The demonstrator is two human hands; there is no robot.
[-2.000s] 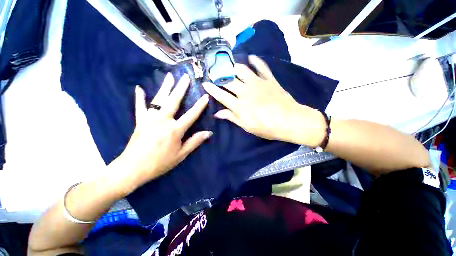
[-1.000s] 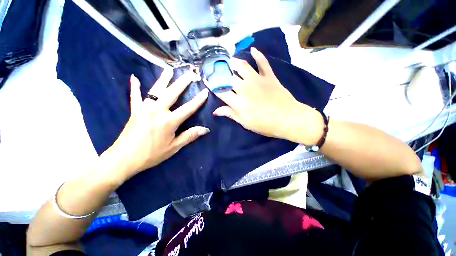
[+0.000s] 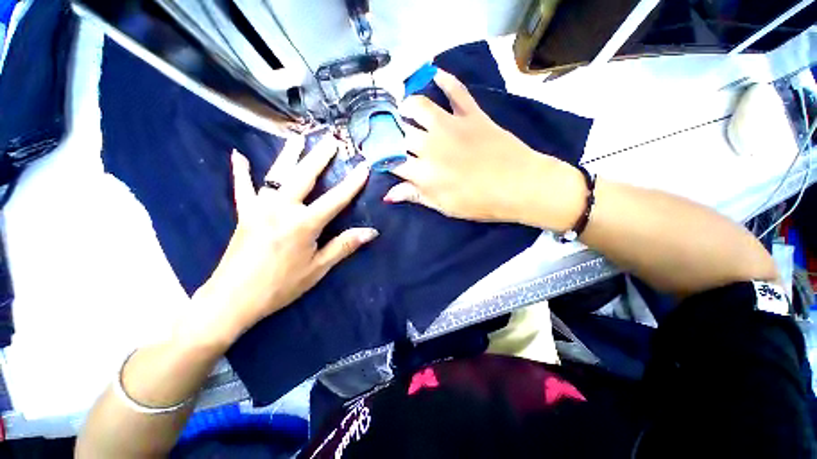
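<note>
A navy cloth panel [image 3: 358,278] lies on the white table under the sewing machine head, its lower part over the front edge. My left hand [image 3: 282,233] lies flat on it with fingers spread, left of the needle area. My right hand [image 3: 479,166] rests on it at the right of the machine's round blue-white end knob [image 3: 380,139]; its fingertips are partly hidden behind the knob. The presser foot area lies near my left fingertips and is too blurred to make out. A small blue piece [image 3: 419,79] lies by my right index finger.
A measuring strip [image 3: 537,289] runs along the table's front edge. A blue basket [image 3: 237,430] is below at the left. A dark panel in a gold-brown frame [image 3: 582,31] is at the top right. A white round thing [image 3: 752,119] is at the right, dark cloth [image 3: 40,99] at the far left.
The view has shifted slightly. The cloth's lower edge has moved a little relative to the table front. Both hands stay flat on the cloth in nearly the same pose.
</note>
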